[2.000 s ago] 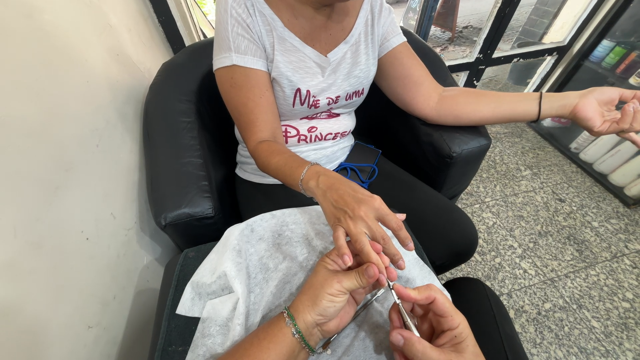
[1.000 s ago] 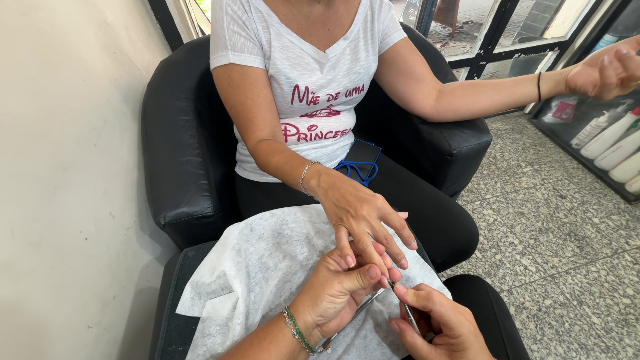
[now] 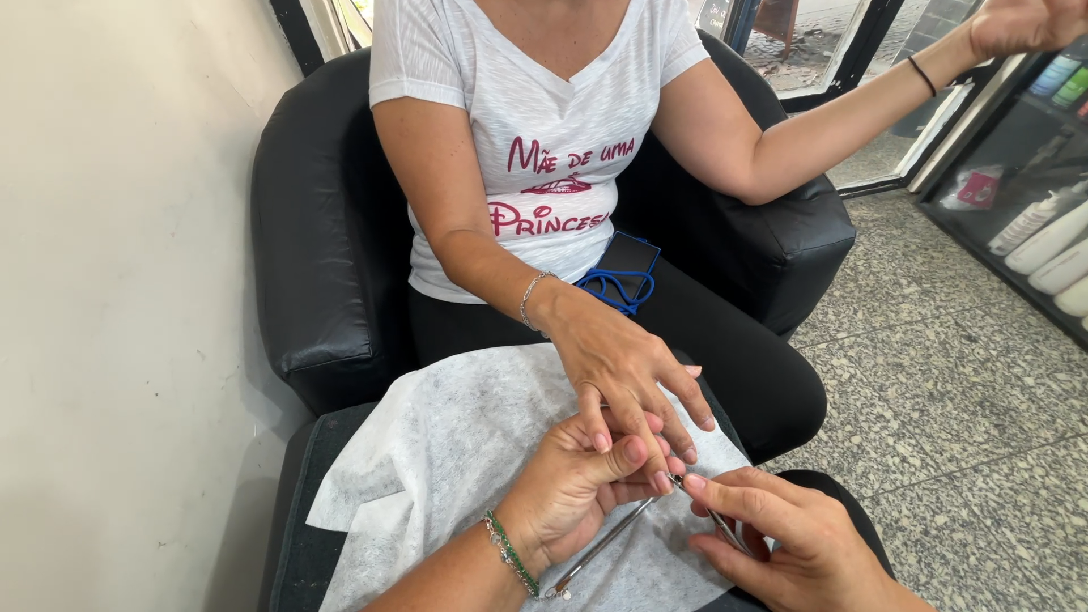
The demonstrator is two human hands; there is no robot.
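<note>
My left hand (image 3: 578, 484), with a green beaded bracelet at the wrist, holds a finger of the seated person's hand (image 3: 616, 361) between thumb and fingers. A thin metal manicure tool (image 3: 603, 544) slants below my left palm; its upper end is hidden near my fingers. Metal cuticle nippers (image 3: 722, 529) are in my right hand (image 3: 786, 531), their tip at the nail of the held finger. A white non-woven cloth (image 3: 416, 459) lies under the hands. The person's other fingers are spread above it.
The person sits in a black armchair (image 3: 310, 229), with a dark phone-like item (image 3: 631, 255) and blue cord on the lap. A dark cushion (image 3: 323, 476) lies under the cloth. A beige wall (image 3: 127, 297) stands at left; a shelf of bottles (image 3: 1050, 242) is at right.
The seated person's raised arm at the right has moved up a little. My left hand stays around the finger, and my right hand has shifted only slightly with the nippers.
</note>
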